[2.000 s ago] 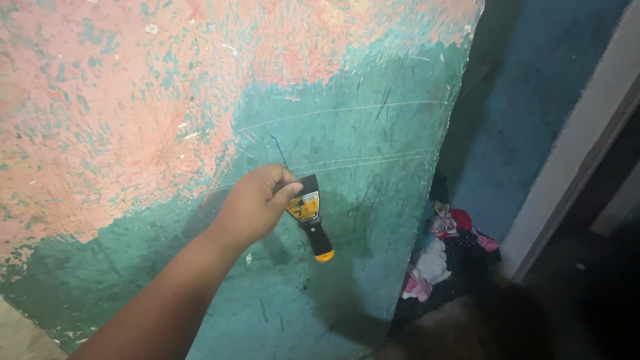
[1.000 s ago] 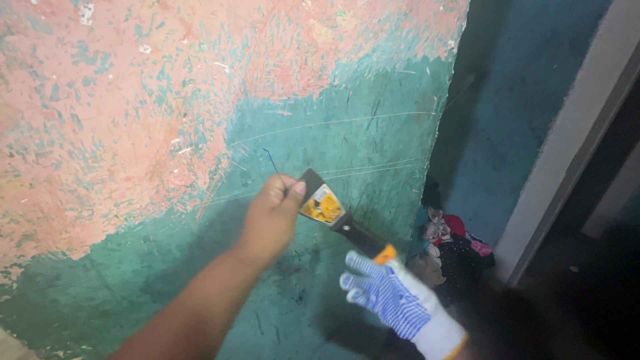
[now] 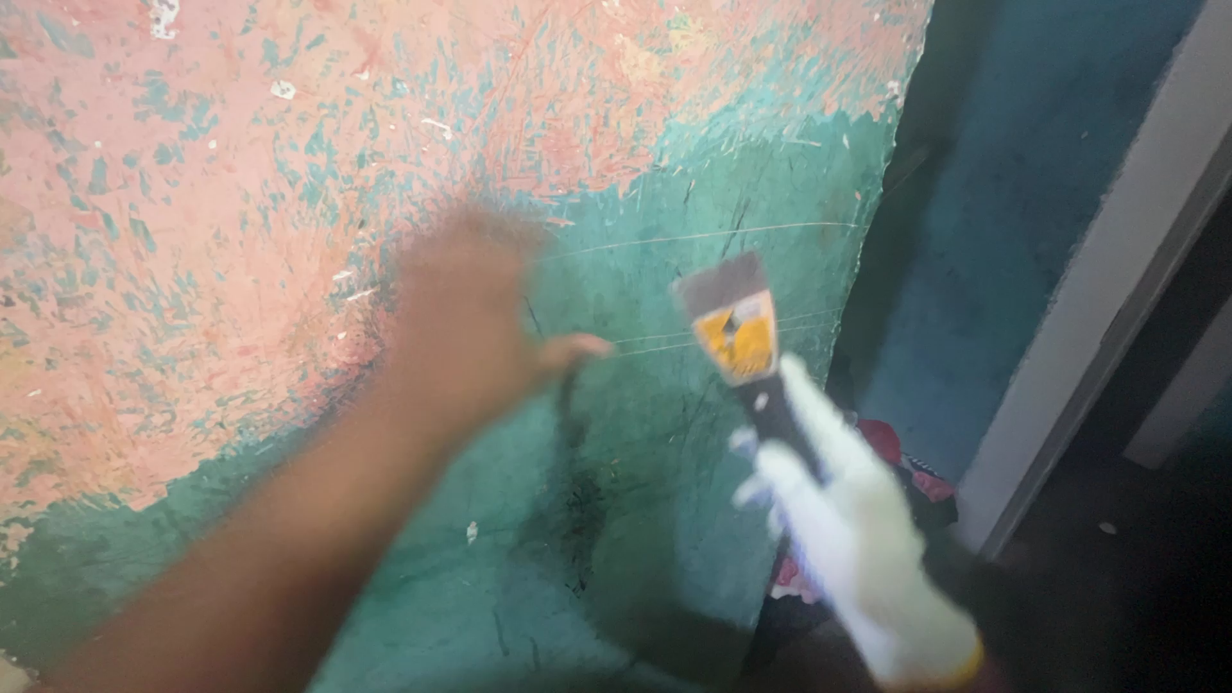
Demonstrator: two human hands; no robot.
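Note:
A putty knife (image 3: 736,337) with a dark steel blade, a yellow label and a black handle points upward in front of the green lower part of a painted wall (image 3: 664,289). My right hand (image 3: 837,520), in a white knit work glove with a yellow cuff edge, is closed around its handle. To the left, my bare left hand (image 3: 472,308) is spread and blurred by motion, its thumb pointing right. It holds nothing and is close to the wall; whether it touches is unclear. Above the green, the wall shows patchy pink paint with scraped marks.
The wall ends at a rough vertical edge (image 3: 881,192) on the right. Beyond it are a blue wall (image 3: 1020,173) and a pale door frame (image 3: 1078,279). Pink and red cloth items (image 3: 878,441) lie low behind my right hand, in a dark area.
The putty knife was in my left hand; my right hand now holds it by the handle. My gloved right hand came into view from below, and my left hand let go and moved left.

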